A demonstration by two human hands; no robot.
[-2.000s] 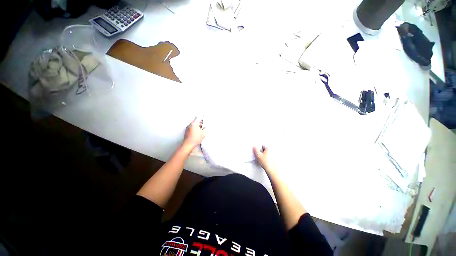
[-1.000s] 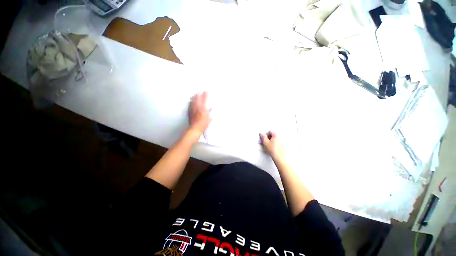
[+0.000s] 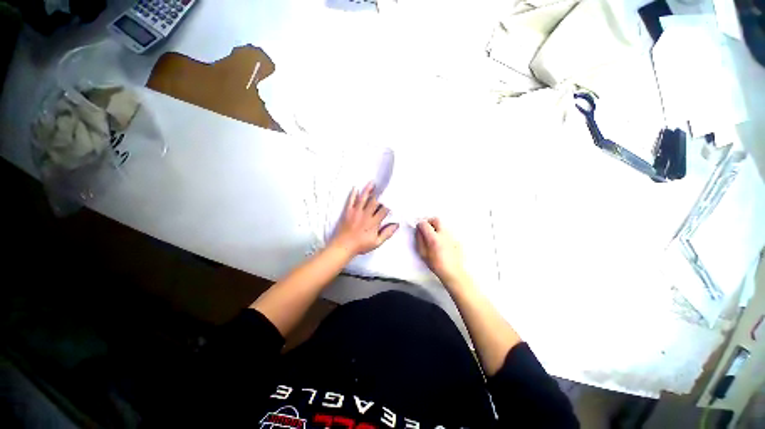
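Pale cloth (image 3: 394, 255) lies at the table's near edge in front of me, with a dark line along its near border. It nearly vanishes in the glare. A small lilac-tinted patch, perhaps part of a paper pattern (image 3: 384, 170), shows just beyond my left fingertips. My left hand (image 3: 363, 224) lies flat on the cloth with its fingers spread. My right hand (image 3: 435, 245) is beside it, fingers bent together and pinching the pale cloth; what lies under its fingertips is washed out.
A brown card piece (image 3: 214, 86), a calculator (image 3: 151, 21) and a clear bag of beige cloth (image 3: 80, 134) are at the left. Cream fabric (image 3: 579, 50), shears (image 3: 616, 149), a black block, maybe a stapler (image 3: 670, 153), and papers (image 3: 725, 235) are at the right.
My left hand has moved slightly right and nearer me, and its fingers are now spread. My right hand has shifted a little left. The lilac patch and the dark border line now show.
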